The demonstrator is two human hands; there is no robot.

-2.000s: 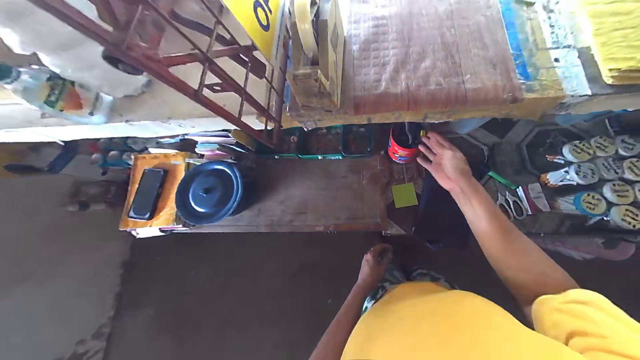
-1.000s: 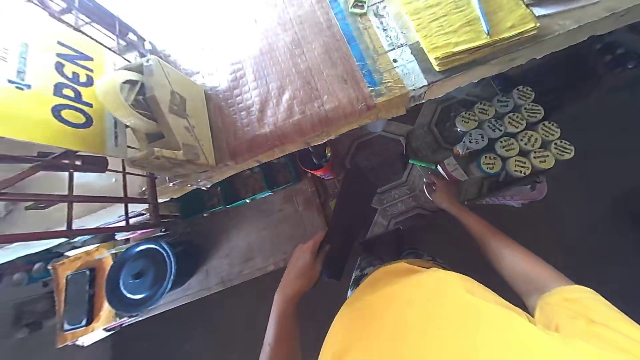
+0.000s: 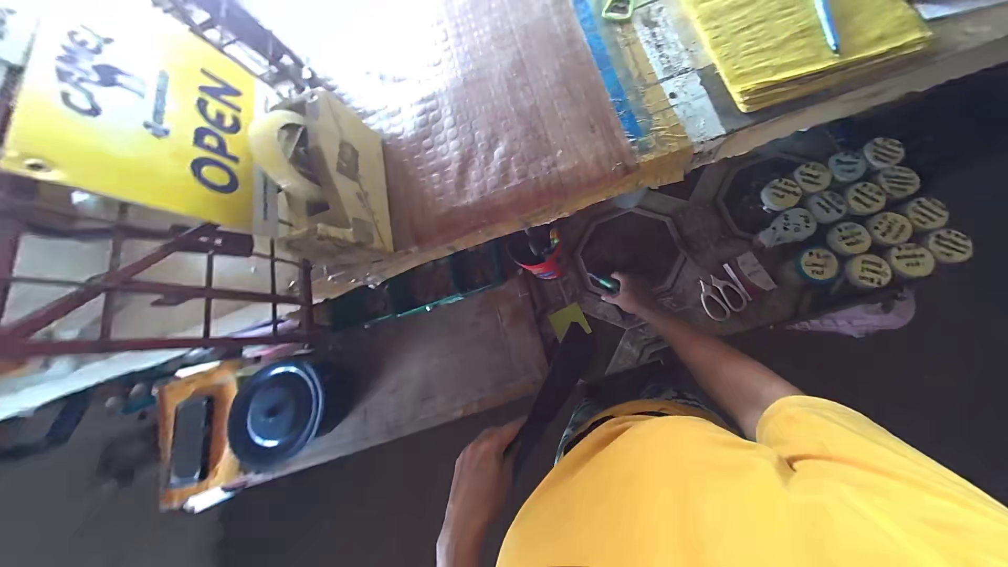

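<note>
My right hand [image 3: 628, 295] holds a green pen [image 3: 605, 281] over the patterned low bench surface, just right of a red cup [image 3: 542, 260] with dark items in it. A long black flat object [image 3: 557, 376], perhaps dark cloth, lies aslant, its lower end gripped by my left hand [image 3: 490, 457]. The far end of the black object lies beside a yellow-green paper square [image 3: 569, 320] and partly covers it. White-handled scissors [image 3: 723, 296] lie right of my right hand, next to a red-and-white packet [image 3: 754, 272].
Several jars with marked lids [image 3: 866, 202] stand at the right. Above is a counter [image 3: 504, 110] with a tape dispenser [image 3: 335, 173] and yellow paper bags [image 3: 803, 47]. Green trays [image 3: 425, 288], a dark round lidded container [image 3: 277, 413] and a phone [image 3: 191, 439] are at the left.
My right hand has gone from near the red cup to the green pen, picked it up and moved left with it. My left hand has taken hold of the black object. The view has turned.
</note>
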